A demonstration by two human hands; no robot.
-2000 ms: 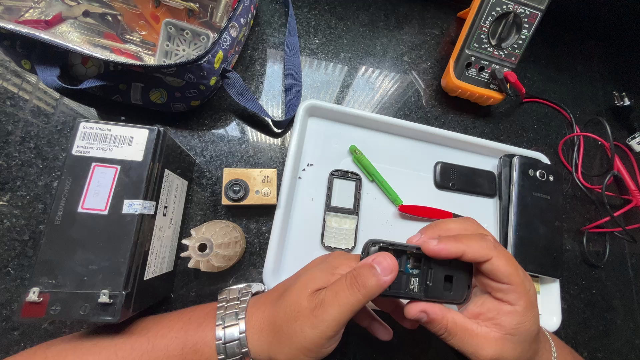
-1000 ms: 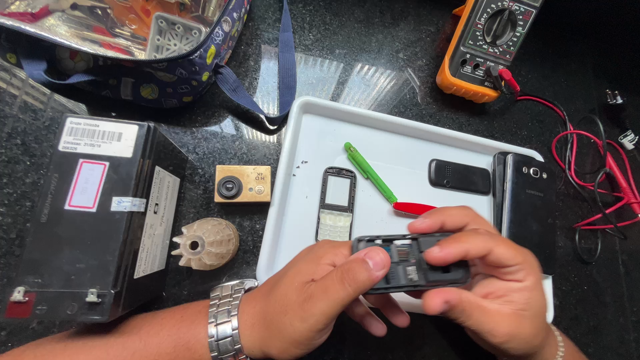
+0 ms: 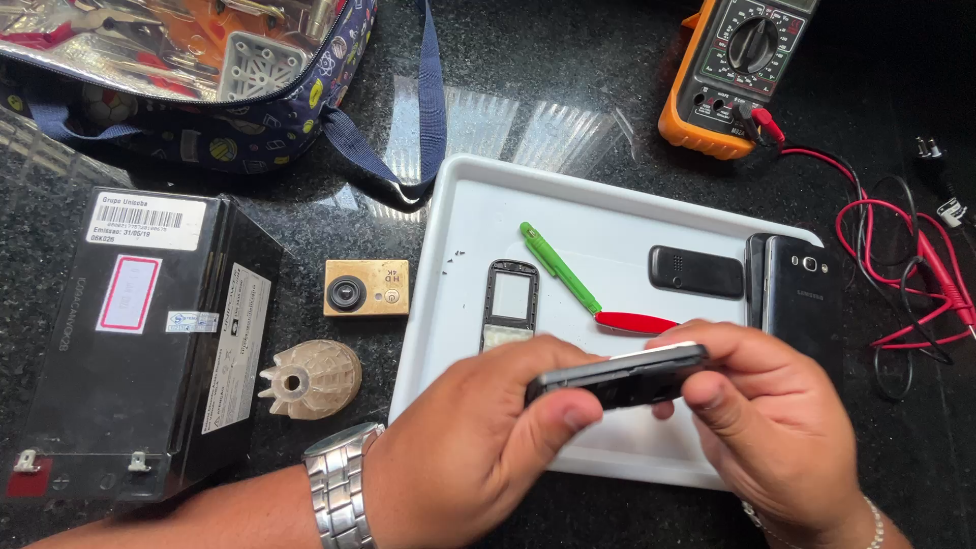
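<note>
Between both hands, above the white plastic tray [image 3: 488,183], is a black mobile phone body [image 3: 625,375], now seen nearly edge-on. My left hand [image 3: 488,435] grips its left end, thumb along the near side. My right hand [image 3: 778,427] holds the right end between thumb and fingers. On the tray behind them lie a phone's front frame with a screen window [image 3: 512,293], partly covered by my left hand, a green pen-shaped tool [image 3: 560,267] touching a red blade-shaped piece [image 3: 637,322], and a black phone back cover [image 3: 695,271]. Dark smartphones [image 3: 804,293] rest at the tray's right edge.
A black battery [image 3: 145,335], a gold action camera [image 3: 366,287] and a beige ribbed plastic part [image 3: 313,379] stand left of the tray. A tool bag [image 3: 252,130] occupies the upper left, its strap reaching the tray. An orange multimeter [image 3: 717,84] with tangled leads [image 3: 862,202] is at right.
The phone body in my hands has been tilted from showing its open inner side to nearly edge-on. The fingers of my right hand have shifted to its right end.
</note>
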